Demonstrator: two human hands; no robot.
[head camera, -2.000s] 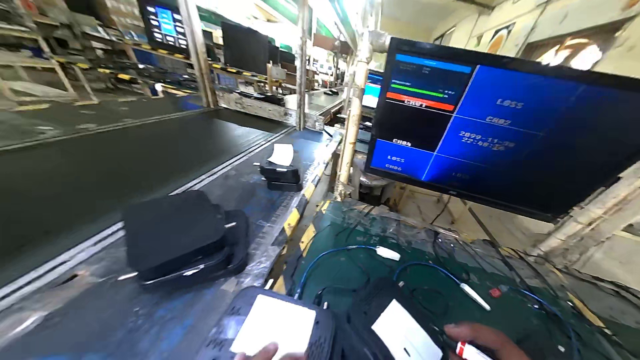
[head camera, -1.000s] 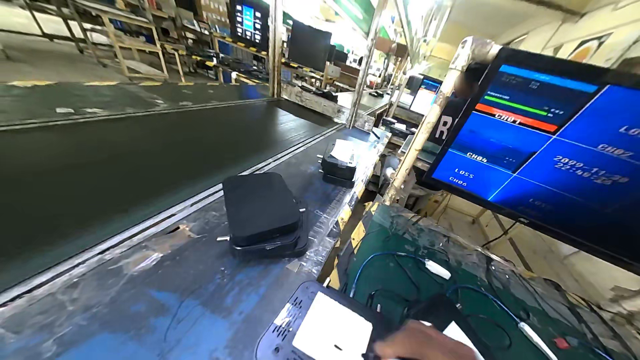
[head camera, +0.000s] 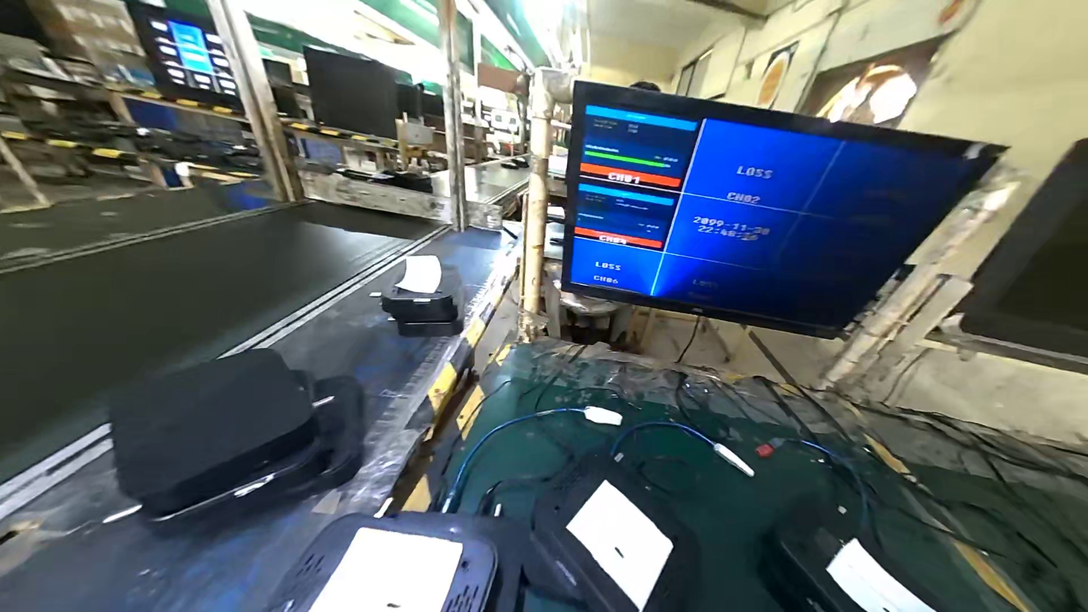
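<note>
Neither my left hand nor my right hand shows in the head view now. At the bottom centre lies a dark plastic box (head camera: 476, 565) with vent slots and a white paper on top. Right beside it, another black box (head camera: 552, 518) bears a white paper (head camera: 621, 544) and sits on the green mat (head camera: 527, 442). A third black box (head camera: 790, 544) with a paper lies at the lower right. Blue cables with a white connector (head camera: 603, 416), another white connector (head camera: 733, 459) and a red connector (head camera: 767, 449) lie behind the boxes.
Stacked black boxes (head camera: 212, 425) rest at the left beside the dark conveyor belt (head camera: 170, 297). Farther along stands a smaller stack (head camera: 429, 310) with paper on it. A monitor (head camera: 765, 212) with a split blue screen hangs above the mat, next to a worn post (head camera: 535, 204).
The hand seen over the boxes at the bottom one second ago is out of view. A second red-barred panel now shows at the monitor's left, where CH04 had none.
</note>
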